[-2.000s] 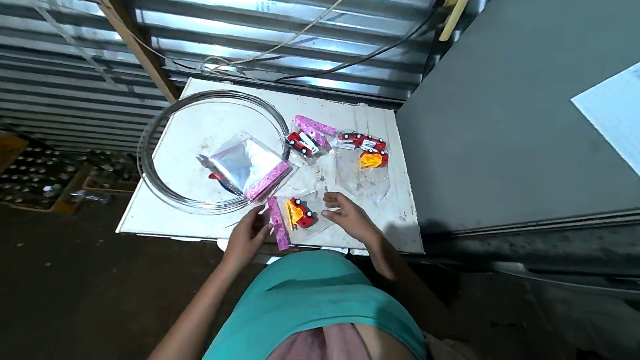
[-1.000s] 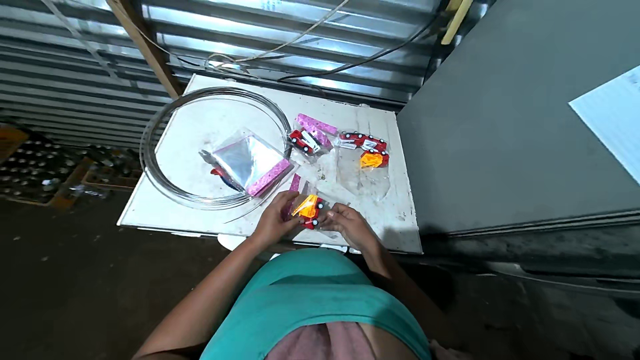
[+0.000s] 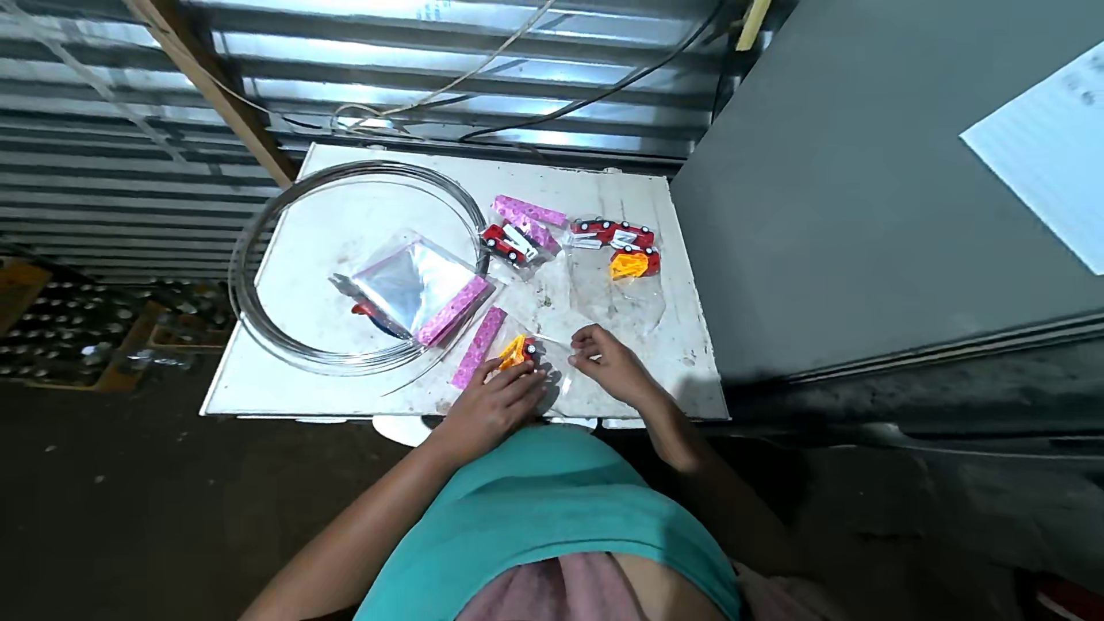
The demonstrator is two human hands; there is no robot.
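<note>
At the front edge of the white tabletop (image 3: 638, 379), my left hand (image 3: 500, 401) lies over a small toy truck (image 3: 518, 352), red with an orange part, in a clear plastic bag with a pink patterned header (image 3: 479, 347). My fingers partly cover the toy. To its right, my right hand (image 3: 604, 362) is at the bag's clear edge, fingers curled; whether they pinch the plastic I cannot tell. Farther back lie a bagged red and white toy vehicle (image 3: 509, 243) and several red toy vehicles (image 3: 614, 233), one with an orange part (image 3: 634, 264).
A large coil of wire (image 3: 250, 285) covers the table's left side, with a stack of clear bags with a pink header (image 3: 418, 289) lying partly over it. A grey panel (image 3: 862, 172) rises at the right. Behind is a corrugated metal wall (image 3: 483, 69). Crates of bottles (image 3: 69, 332) stand at far left.
My hands came together around the bagged toy one second ago and are now apart. The toy lies lower on the table under my left hand, and my right hand has moved right.
</note>
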